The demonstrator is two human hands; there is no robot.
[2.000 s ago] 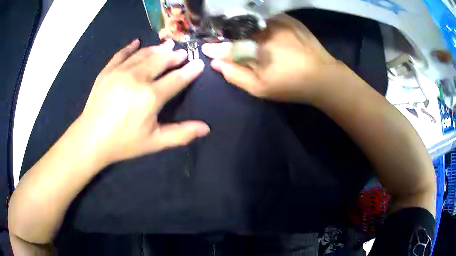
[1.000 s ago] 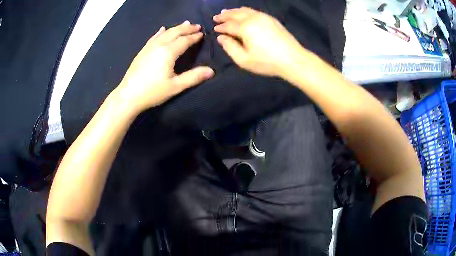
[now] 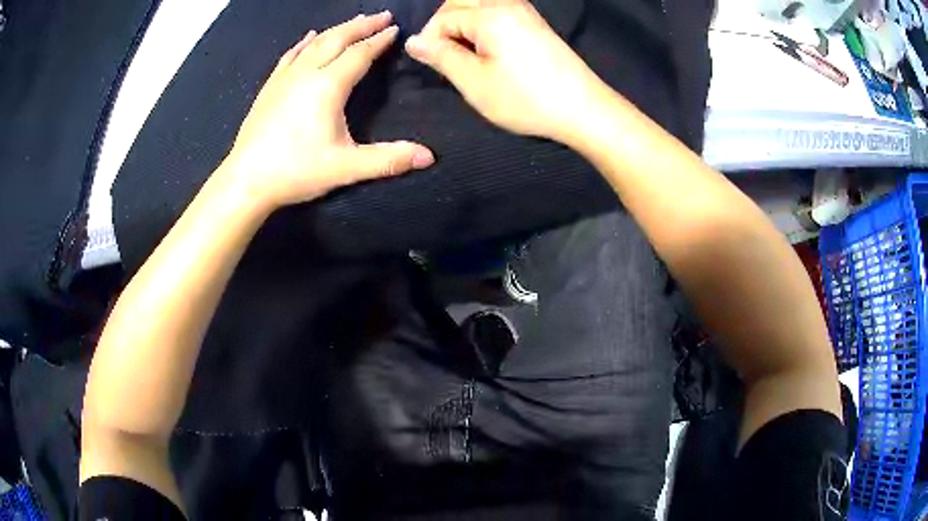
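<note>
A large black ribbed garment panel (image 3: 478,183) covers the table in front of me and hangs over its front edge above my lap. My left hand (image 3: 310,122) lies flat on the panel with fingers spread and thumb pointing right. My right hand (image 3: 509,66) is at the top centre, thumb and index fingertips together on the cloth and its other fingers curled. Whether it pinches the fabric cannot be told. The presser foot and needle are out of the picture.
More black cloth (image 3: 51,122) lies at the far left, beyond a white strip of table (image 3: 153,97). Red-handled snips (image 3: 819,63) lie on the white surface at upper right. A blue lattice basket (image 3: 885,356) stands at the right, below the table edge.
The view has tilted down, so the machine head left the picture. My right hand's fingers have drawn together since a second ago. My left hand has stayed spread on the panel.
</note>
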